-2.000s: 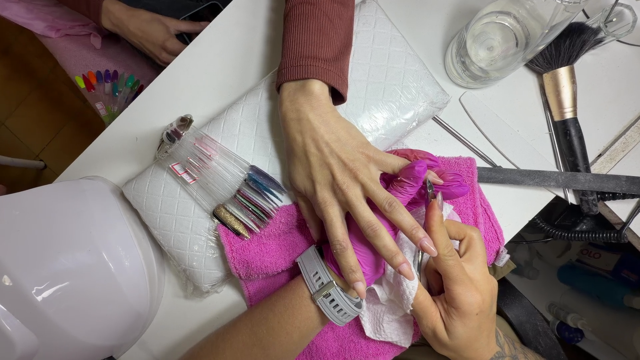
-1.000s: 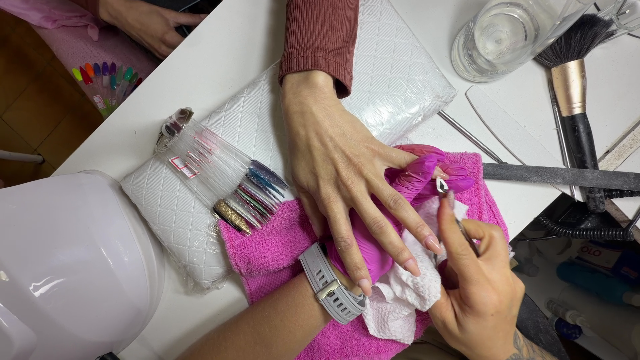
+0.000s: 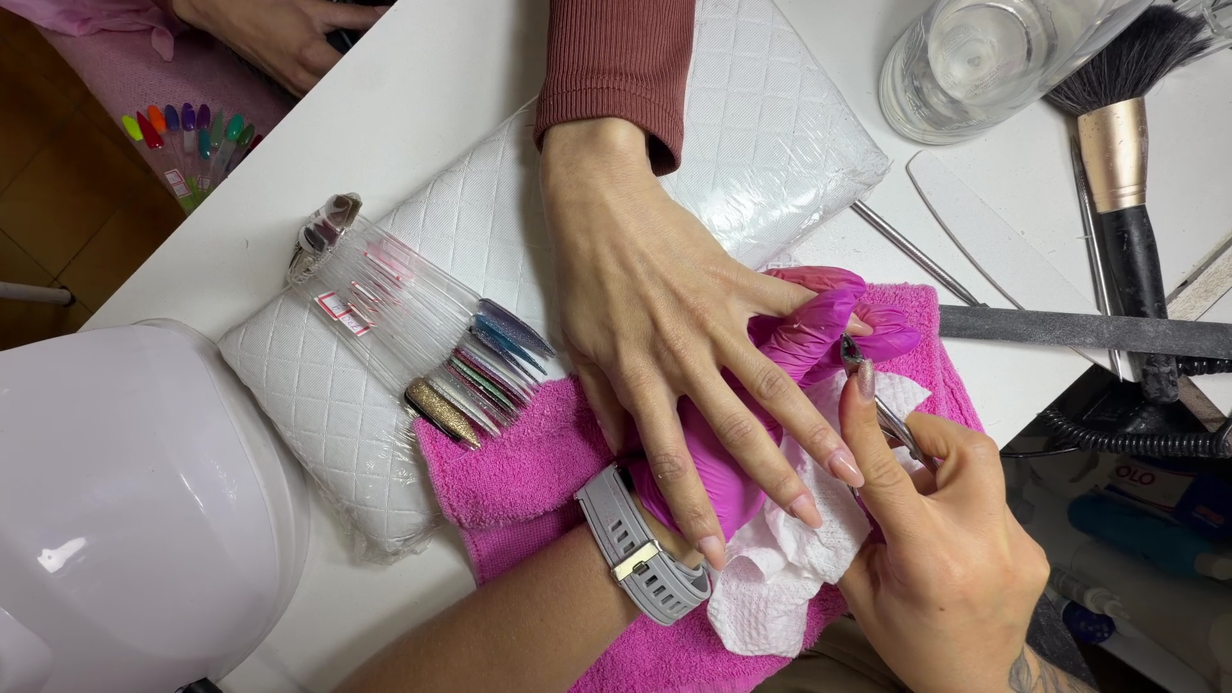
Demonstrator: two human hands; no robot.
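My left hand (image 3: 717,462), in a magenta glove and partly hidden under another person's hand (image 3: 654,279), holds that person's thumb between its gloved fingers. A grey watch strap (image 3: 643,549) circles my left wrist. My bare right hand (image 3: 948,539) grips metal cuticle nippers (image 3: 895,421), their tips at the held thumb's nail. The person's other fingers lie spread above a white paper towel (image 3: 784,577) and the pink towel (image 3: 520,462). Whether the nipper jaws touch the skin cannot be made out.
Nail colour samples (image 3: 414,327) lie on a plastic-wrapped quilted cushion (image 3: 385,481). A white lamp housing (image 3: 144,510) stands at left. At right are a glass with clear liquid (image 3: 962,72), a black brush (image 3: 1121,183), a nail file (image 3: 1078,329) and a metal tool (image 3: 914,252). The person's second hand (image 3: 269,38) is at top left.
The nippers have tilted and turned in my right hand, and their tips have come back against the held thumb after standing slightly off it. My left hand keeps its hold.
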